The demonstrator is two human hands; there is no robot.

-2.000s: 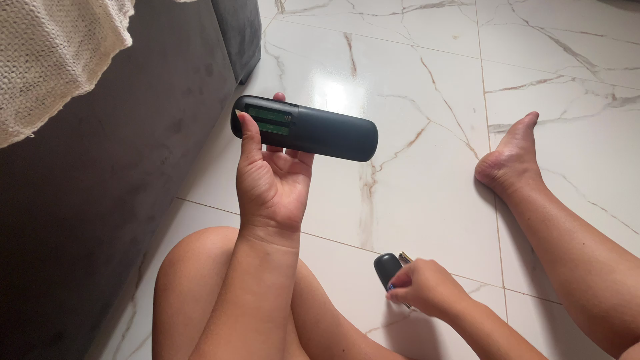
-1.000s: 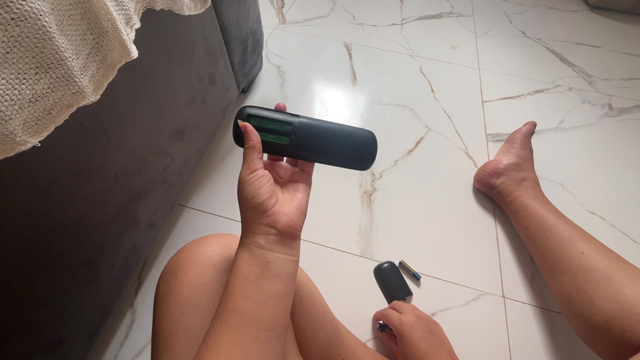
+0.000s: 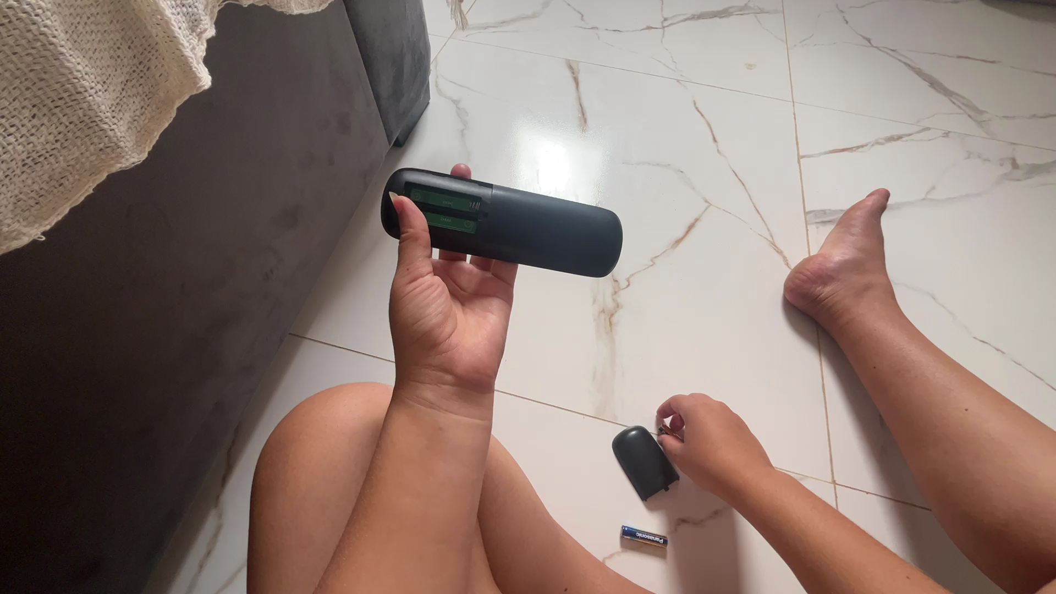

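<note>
A black remote control (image 3: 553,227) lies back side up in my left hand (image 3: 450,305), the thumb at the edge of its uncovered battery compartment. That compartment is green inside and I see no batteries in it. Down on the floor, my right hand (image 3: 714,445) has its thumb and fingers around a small battery (image 3: 665,430), mostly hidden by them. Just left of those fingers rests the black battery cover (image 3: 643,464). A blue Panasonic battery (image 3: 644,536) lies below the cover, apart from it.
A dark grey upholstered piece of furniture (image 3: 247,165) stands along the left, with a cream woven throw (image 3: 91,99) hanging over it. White marble-look tiles (image 3: 701,330) form the floor. My bent leg is below, and my other leg and bare foot (image 3: 841,256) extend at the right.
My right hand has moved from the battery below the cover, up and right to the one beside the cover. The lower battery now lies released. My left hand still holds the remote control.
</note>
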